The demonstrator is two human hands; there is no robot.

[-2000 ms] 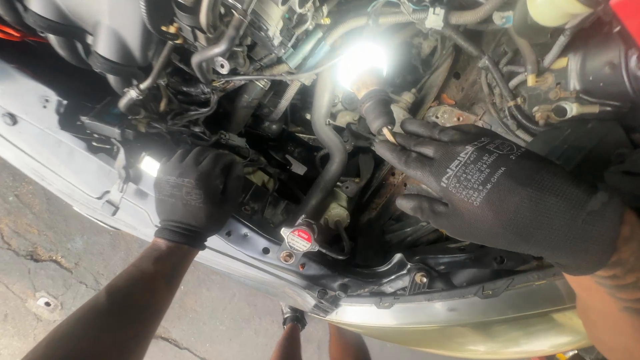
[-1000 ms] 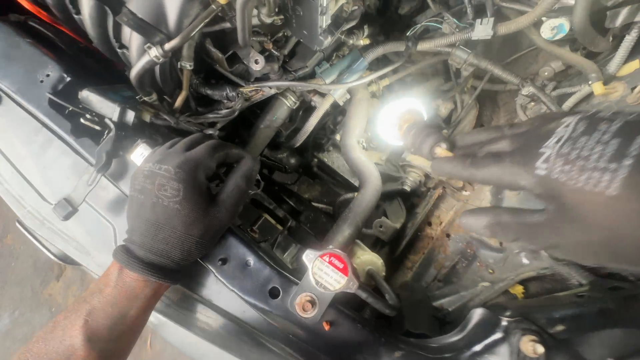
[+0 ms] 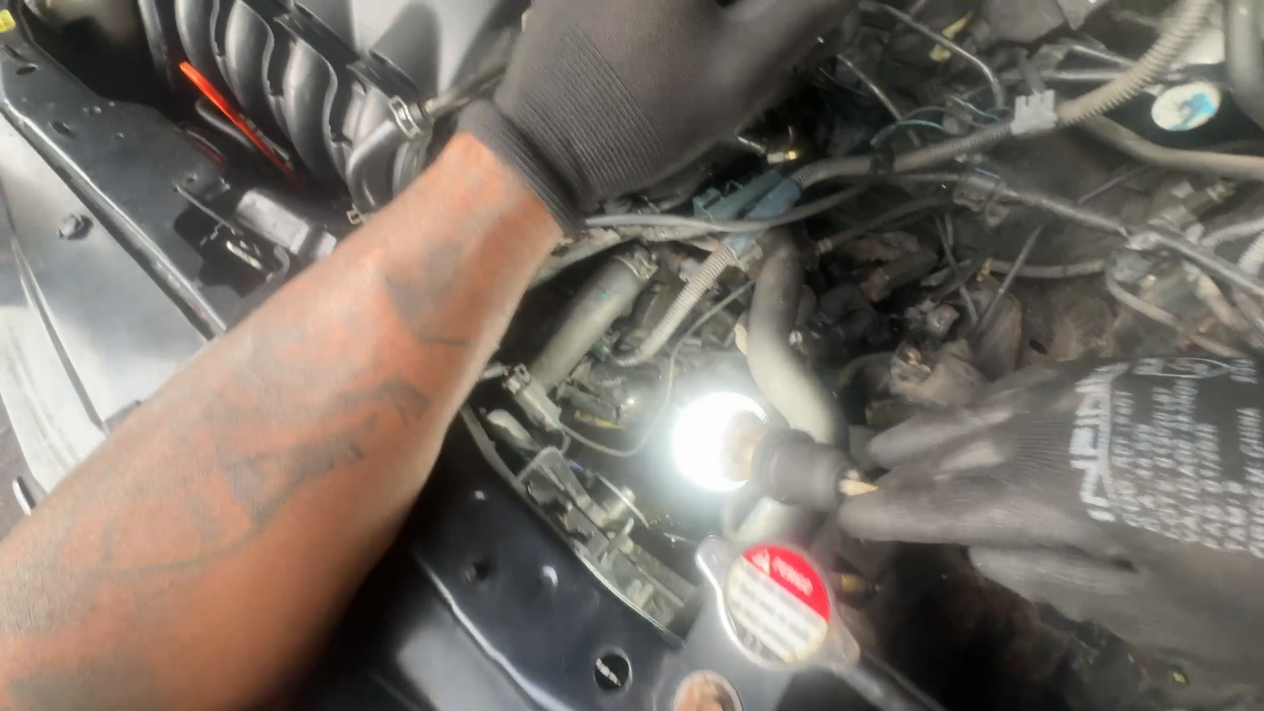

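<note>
Black work gloves cover both hands inside a car's engine bay. In the head view my left hand (image 3: 652, 89) reaches across the top middle, over the engine; its fingers run toward the top edge and what they touch is hidden. My right hand (image 3: 1066, 504), at the right, holds a lit light bulb (image 3: 719, 441) by its black socket (image 3: 800, 469) between the fingertips. The bulb shines just above the radiator cap (image 3: 780, 604), beside a curved rubber hose (image 3: 785, 355). A blue-grey connector (image 3: 750, 199) lies just below my left wrist.
A black metal crossmember (image 3: 523, 583) with holes runs along the front. The ribbed intake manifold (image 3: 306, 89) stands at the upper left, near an orange-red dipstick-like strip (image 3: 235, 117). A corrugated wiring conduit (image 3: 1116, 89) and several thin lines cross the upper right.
My left hand has moved from the front crossmember up and inward over the engine. The lit bulb in my right hand has come down close to the radiator cap. The view is closer.
</note>
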